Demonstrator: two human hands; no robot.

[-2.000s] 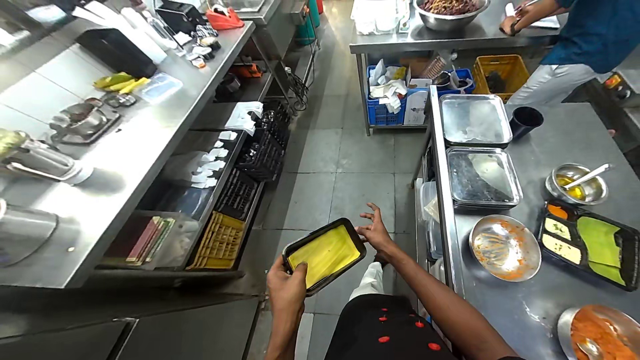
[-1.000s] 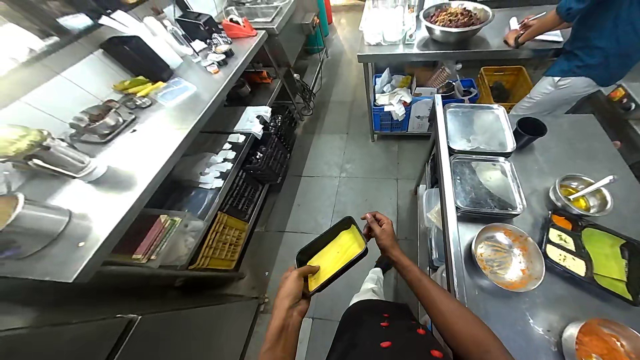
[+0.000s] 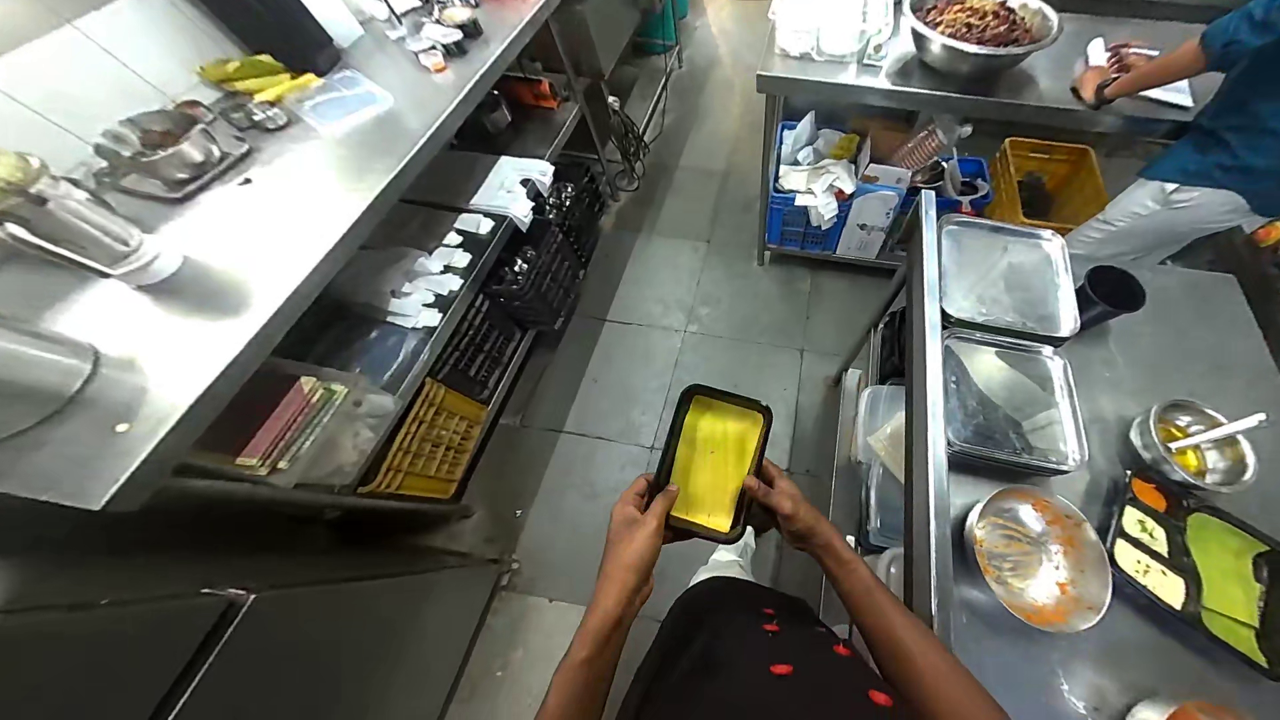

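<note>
A black rectangular tray (image 3: 763, 425) lined with a yellow sheet or layer (image 3: 716, 465) is held in front of me over the aisle floor. My left hand (image 3: 640, 525) grips its lower left side, the thumb on the rim beside the yellow. On its lower right side my right hand (image 3: 790, 508) holds on, thumb at the rim and fingers hidden beneath. What the yellow layer is made of, I cannot tell. Nearest on the right counter stand a steel bowl with orange smears (image 3: 1040, 560) and a black compartment tray with green leaf pieces (image 3: 1225, 570).
Steel counters (image 3: 330, 200) flank the aisle. Lidded metal trays (image 3: 1008, 275), a black cup (image 3: 1110, 292) and a small bowl with a spoon (image 3: 1190, 445) stand at right. Beyond, a co-worker (image 3: 1190, 130) stands near a large bowl (image 3: 980, 40). Crates (image 3: 430, 440) fill the left lower shelf.
My right hand, earlier raised beside the tray's upper right with fingers off or barely at it, now grips the lower right side. The tray has turned from tilted to nearly upright in view.
</note>
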